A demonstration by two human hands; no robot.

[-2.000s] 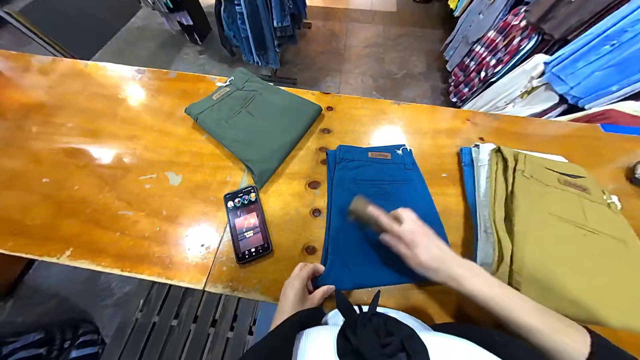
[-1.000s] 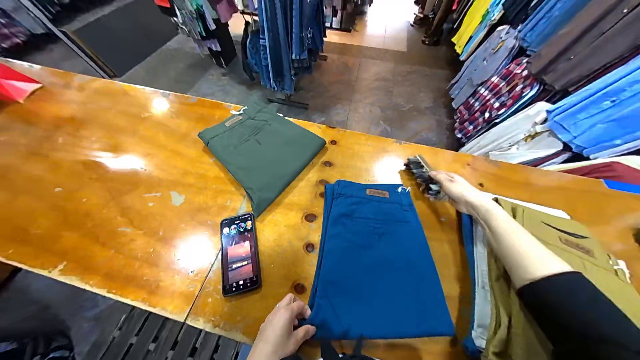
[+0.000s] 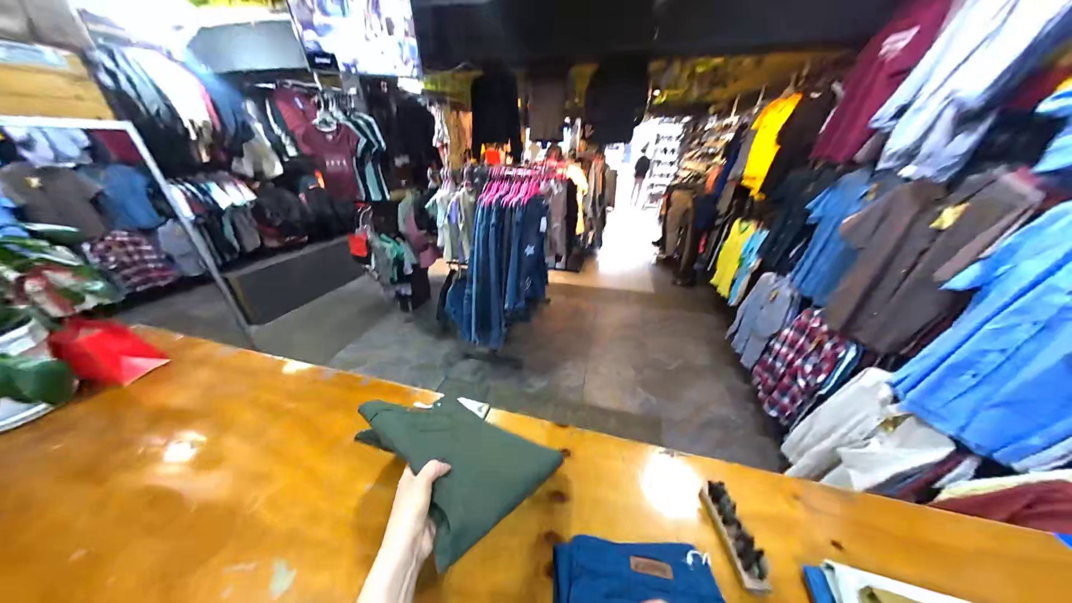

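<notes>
My left hand (image 3: 414, 511) grips the near-left edge of the folded dark green trousers (image 3: 477, 469), thumb on top and the fingers hidden under the cloth. The trousers look partly raised from the wooden counter, with a white tag at their far edge. Folded blue trousers (image 3: 603, 569) with a brown leather patch lie at the bottom, cut off by the frame. Only a small bit of skin of my right hand (image 3: 653, 600) shows over them, so its grip cannot be made out. A wooden brush (image 3: 737, 540) lies on the counter right of the blue trousers, its dark bristles showing.
The glossy wooden counter (image 3: 209, 486) spans the foreground. More folded trousers (image 3: 879, 584) lie at bottom right. At the left stand a red folded item (image 3: 105, 352) and a potted plant (image 3: 38, 377). Beyond are a rack of jeans (image 3: 502, 268) and shirts (image 3: 997, 310) on the right.
My left hand has moved from the blue trousers to the green ones and taken hold of them. The brush has left my right hand and lies on the counter. The view has tilted up.
</notes>
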